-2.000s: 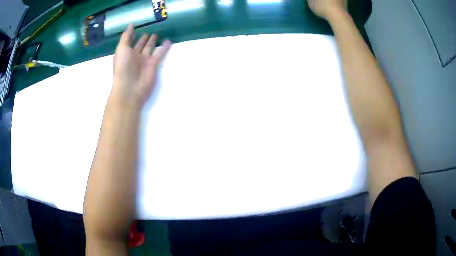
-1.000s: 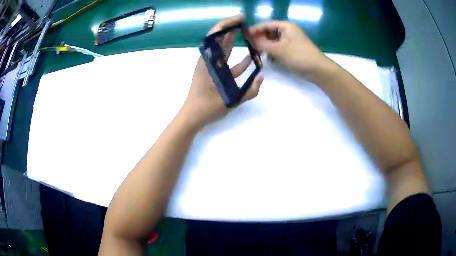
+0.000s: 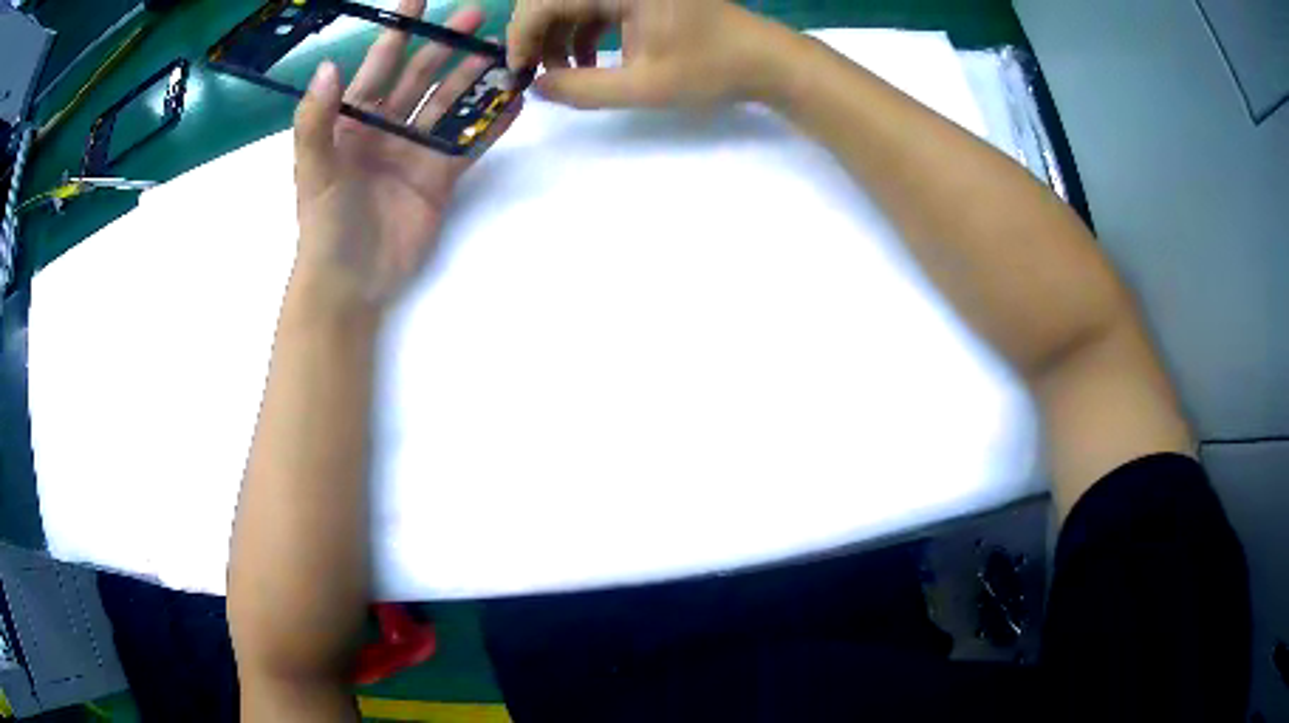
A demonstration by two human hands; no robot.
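Observation:
A black phone frame point(image 3: 379, 130) with a large open window lies tilted over my left hand point(image 3: 389, 163), near the top edge. Its far-left end shows a dark plate, its right end gold-orange marks. My left hand is palm up beneath the frame, fingers spread and seen through the window, the thumb at its near rim. My right hand point(image 3: 636, 50) has its fingertips at the frame's right end corner; the fingers are curled and whether they pinch a small part cannot be told.
A white sheet point(image 3: 679, 367) covers the near bench. Another black frame point(image 3: 96, 141) lies on the green mat point(image 3: 233, 120) at left, near a pale cable with a yellow fitting point(image 3: 68, 189). A grey cabinet point(image 3: 1187, 254) stands at right. Something red point(image 3: 396, 644) shows below the sheet.
The held frame has moved left and turned from steep to flatter, its gold-marked end now toward my right hand. Both hands have moved left. The view has shifted.

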